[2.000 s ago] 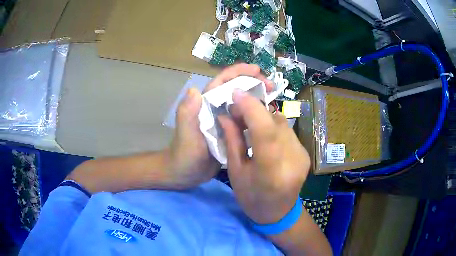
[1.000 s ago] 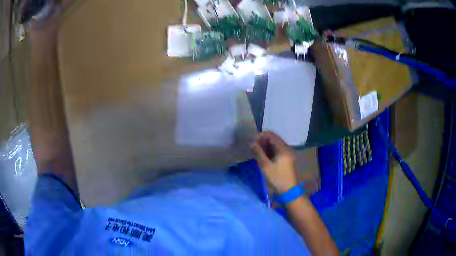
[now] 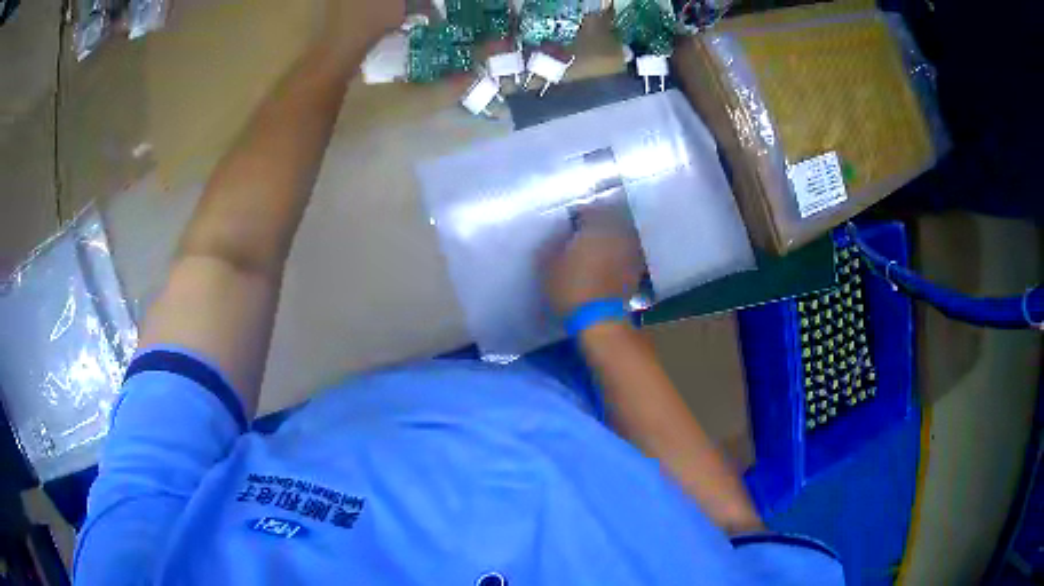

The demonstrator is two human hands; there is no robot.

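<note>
A large glossy white-grey sheet [image 3: 492,235] with a dark strip in its middle lies on the bench in front of me. My right hand [image 3: 593,266] is blurred and lies over the dark strip; I cannot tell whether its fingers hold anything. My left arm reaches up to the far side. My left hand [image 3: 355,21] is blurred at the top edge, beside a white housing [image 3: 387,57], and its fingers are not clear. Green circuit boards [image 3: 550,21] and white two-pin plugs [image 3: 547,71] lie at the far side.
A film-wrapped carton [image 3: 819,109] with a white label stands at the right. A blue bin [image 3: 847,343] with rows of small pale parts is below the bench edge, near a blue hose [image 3: 973,307]. Bagged sheet stock [image 3: 69,355] lies at the left. Brown cardboard [image 3: 149,149] covers the bench.
The hands no longer work in a white housing. The left hand has moved from the far left towards the boards. The right hand has moved from the sheet's near edge onto its middle.
</note>
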